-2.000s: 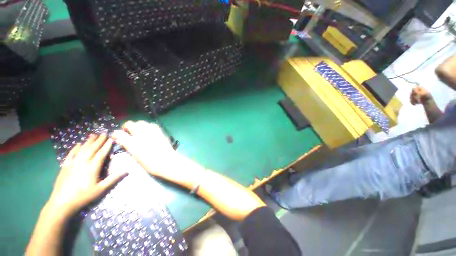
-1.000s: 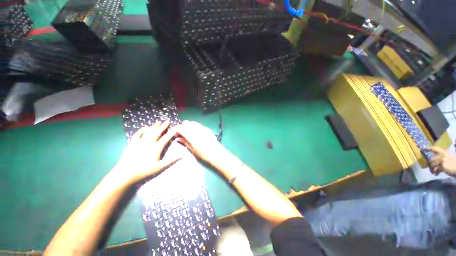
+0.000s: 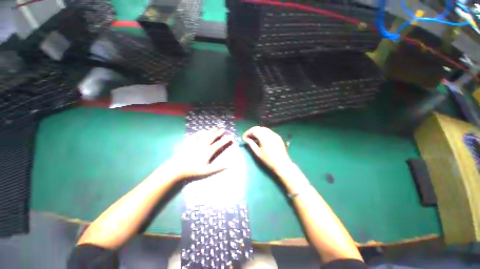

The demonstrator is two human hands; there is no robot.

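Note:
A long dark circuit board (image 3: 216, 226) with rows of bright dots lies on the green mat (image 3: 105, 173), running from mid-bench to the near edge; its middle is washed out by glare. My left hand (image 3: 202, 155) lies flat on the board's middle, fingers towards its right edge. My right hand (image 3: 266, 147) is just right of the board's edge, thumb and fingers pinched together. A small dark end shows beside that hand; whether the fingers hold the plug cannot be told.
Stacked boards (image 3: 321, 94) stand at the back, with more stacks at the back left. A black ridged tray (image 3: 16, 173) is at far left. A white slip (image 3: 138, 95) lies behind the board. A yellow block (image 3: 447, 173) stands right, beside a small black block (image 3: 421, 181). Blue cable (image 3: 387, 26) hangs upper right.
The view has swung right to left, so the bench things sit further right and the other person is out of view. My right hand has moved slightly away from my left hand.

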